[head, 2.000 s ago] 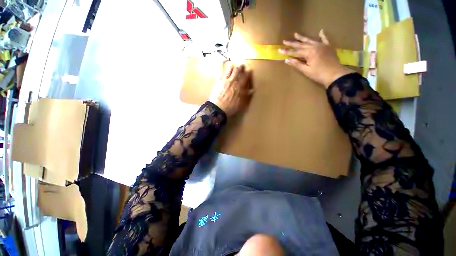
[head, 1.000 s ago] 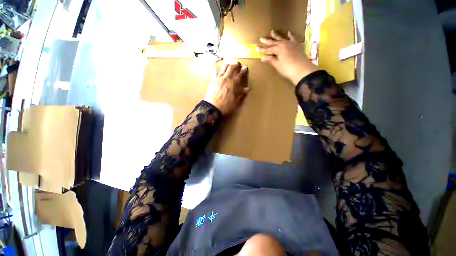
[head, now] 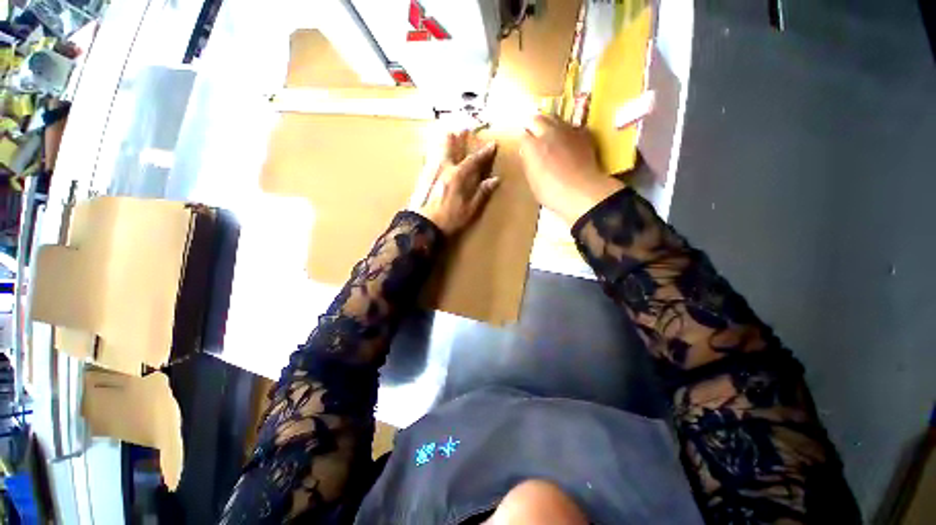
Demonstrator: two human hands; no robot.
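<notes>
A tan panel [head: 344, 179] lies flat under the sewing machine head [head: 436, 36] and reaches out to its left. A second tan panel [head: 542, 46] lies beyond the join. The strip along the join [head: 349, 101] looks washed out by glare left of the needle area [head: 469, 111]. My left hand [head: 462, 190] rests on the near panel just below the needle area, fingers slightly apart, holding nothing. My right hand [head: 562, 164] is at the panel's right end beside the join, fingers bent down; glare hides whether they pinch the strip.
The yellow pad [head: 619, 87] with a white tab [head: 635, 110] is right of my right hand on the board. Stacked brown panels [head: 128, 277] stand at the left, with another brown piece [head: 133, 415] below. The dark grey table [head: 790, 205] extends right.
Both panels have moved left through the machine, so more shows left of the needle. My right hand has moved left, closer to the needle, and its fingers are more bent. The board has also shifted left.
</notes>
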